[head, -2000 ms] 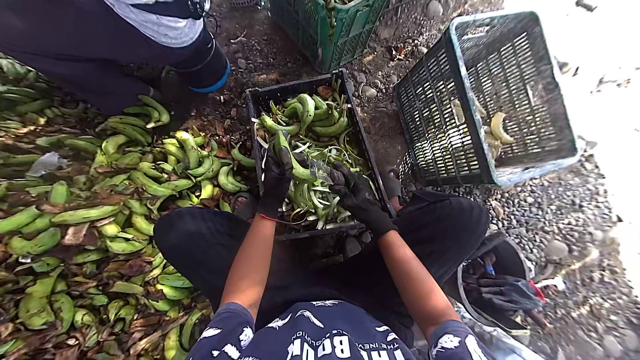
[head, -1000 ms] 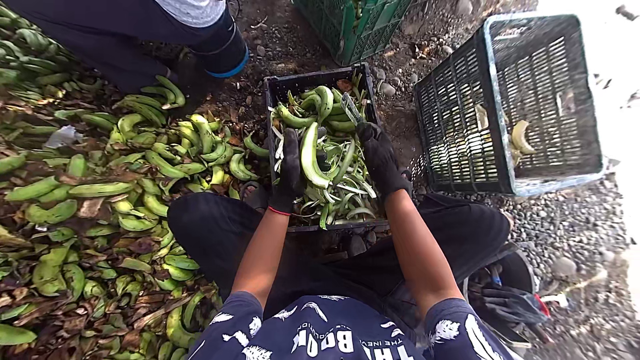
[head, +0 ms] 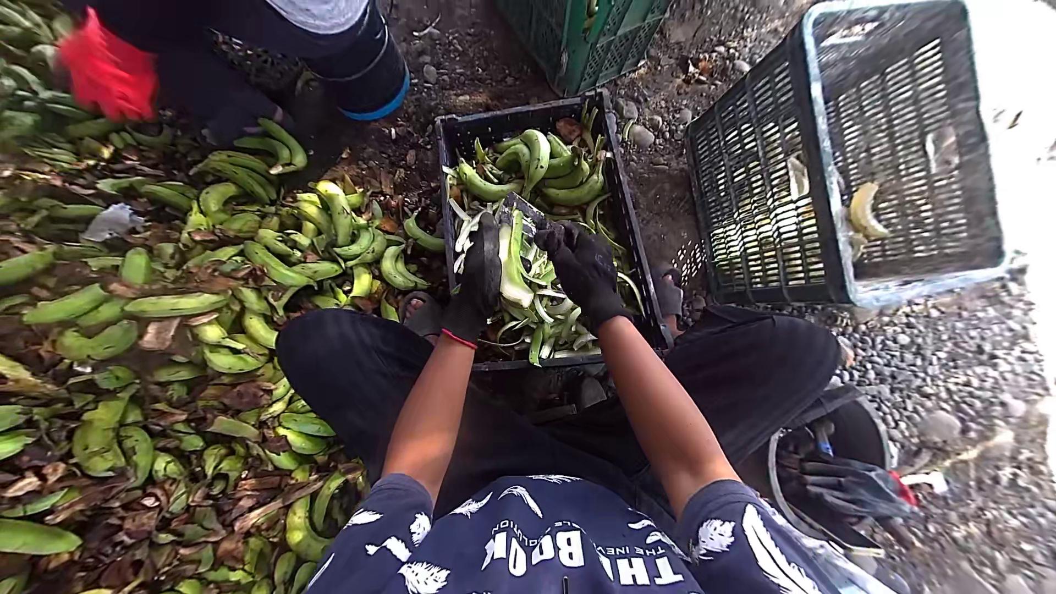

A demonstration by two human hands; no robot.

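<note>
My left hand (head: 481, 272), in a black glove, is closed on a partly peeled green plantain (head: 516, 260) above a black plastic crate (head: 634, 227). A flat metal tool (head: 524, 209), perhaps a knife or peeler, lies against the plantain's upper end. My right hand (head: 582, 268), also black-gloved, grips it; its handle is hidden by the fingers. Below both hands lie pale and green peel strips (head: 561, 326) in the crate. Unpeeled green plantains (head: 536, 165) fill the crate's far part.
A heap of green plantains (head: 177, 305) and dry leaves spreads at left. A large slatted basket (head: 751, 181) holding a peeled piece (head: 866, 210) stands right. Beyond are a green crate (head: 577, 41) and a person with a red glove (head: 107, 66). A bucket (head: 874, 429) sits by my right knee.
The plantain, held between both hands a second ago, now has a broad pale peeled side. The other person's red-gloved hand has come into view at the upper left.
</note>
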